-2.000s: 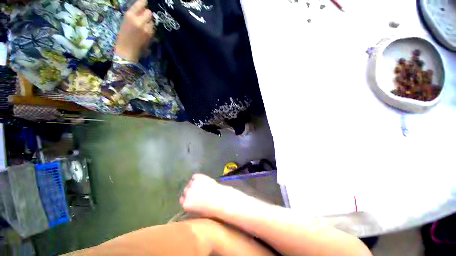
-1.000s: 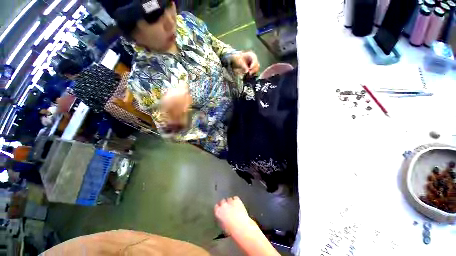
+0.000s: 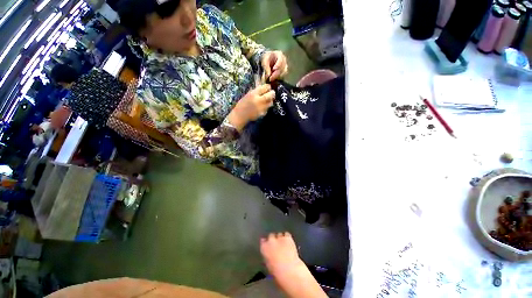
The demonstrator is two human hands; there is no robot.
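Note:
One bare hand, seemingly my right hand (image 3: 282, 255), is at the lower middle, over the floor left of the white table. Its fingers look curled together; its palm side is hidden, and no object shows in it. My left hand is not in view. On the table, a pale round dish (image 3: 483, 216) at the right edge holds amber-brown beads (image 3: 513, 224). Small dark beads (image 3: 413, 113) lie loose beside a red pencil (image 3: 437, 117). A seated person opposite pinches at a black garment (image 3: 303, 142) with white floral pattern; a needle cannot be made out.
The white table (image 3: 388, 192) fills the right side, with handwriting near the bottom. A notepad (image 3: 464, 91), thread spools (image 3: 493, 28) and a dark upright phone-like object (image 3: 461, 29) stand farther back. A blue crate (image 3: 100, 208) is at left on the green floor (image 3: 186, 215).
The view has swung up and rightward since the first frame. The other person's nearer hand has come back to the garment beside their other hand. My visible hand shows slightly farther right.

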